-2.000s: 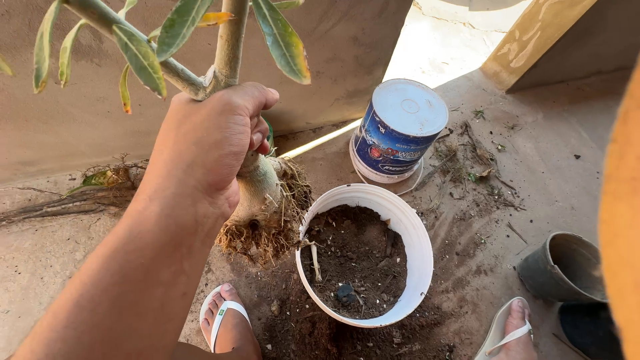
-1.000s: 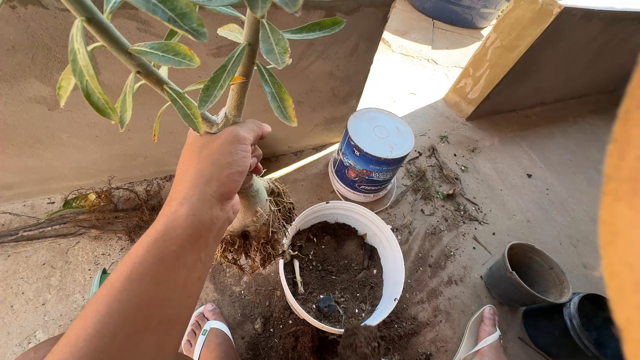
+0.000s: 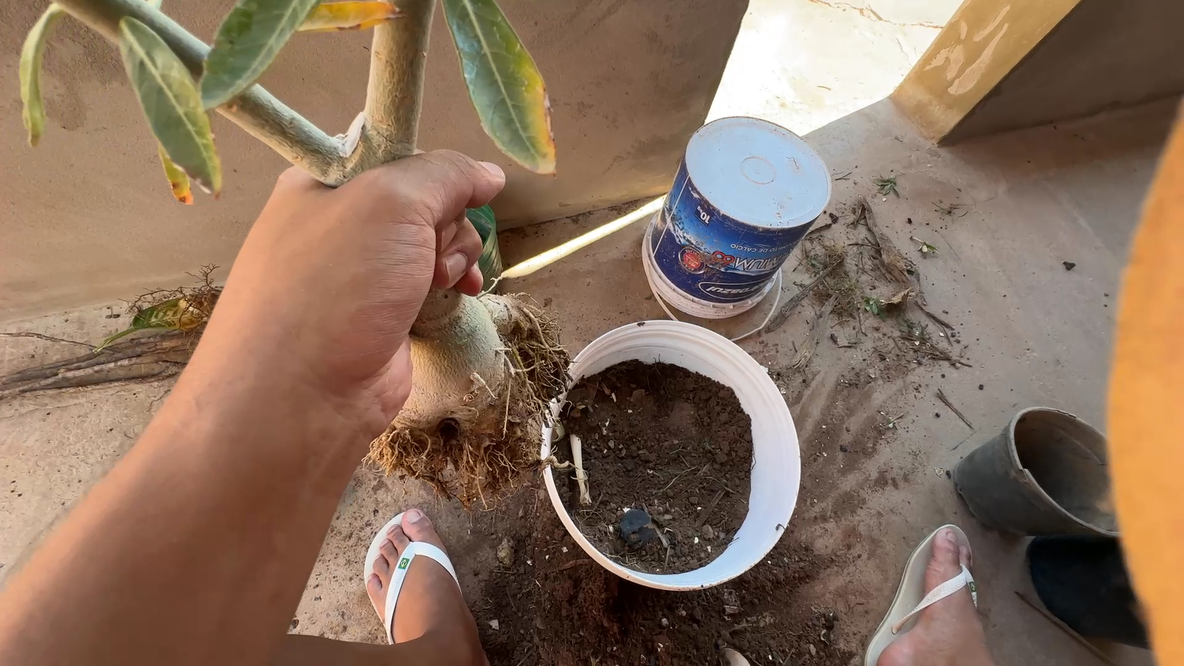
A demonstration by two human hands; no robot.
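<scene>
My left hand (image 3: 370, 268) is closed around the lower trunk of a leafy potted-type plant (image 3: 393, 92), just below where the stem forks. Under the fist hang its swollen pale base (image 3: 458, 370) and a tangle of bare brown roots (image 3: 462, 453). The roots are beside the left rim of a round white plastic bucket (image 3: 782, 453), held up in the air. Dark soil (image 3: 666, 435) fills much of the bucket, with a pale root piece (image 3: 579, 470) and a dark lump (image 3: 636, 526) on it. My right hand is not in view.
An upside-down blue and white bucket (image 3: 740, 213) stands behind the white one. Grey and black plant pots (image 3: 1036, 472) are at the right. Dry plant scraps (image 3: 888, 268) and loose soil lie on the concrete floor. My sandalled feet (image 3: 416, 573) flank the bucket; a wall (image 3: 592, 92) rises behind.
My left hand keeps its hold on the plant, with the roots staying left of the white bucket. The view has shifted between frames.
</scene>
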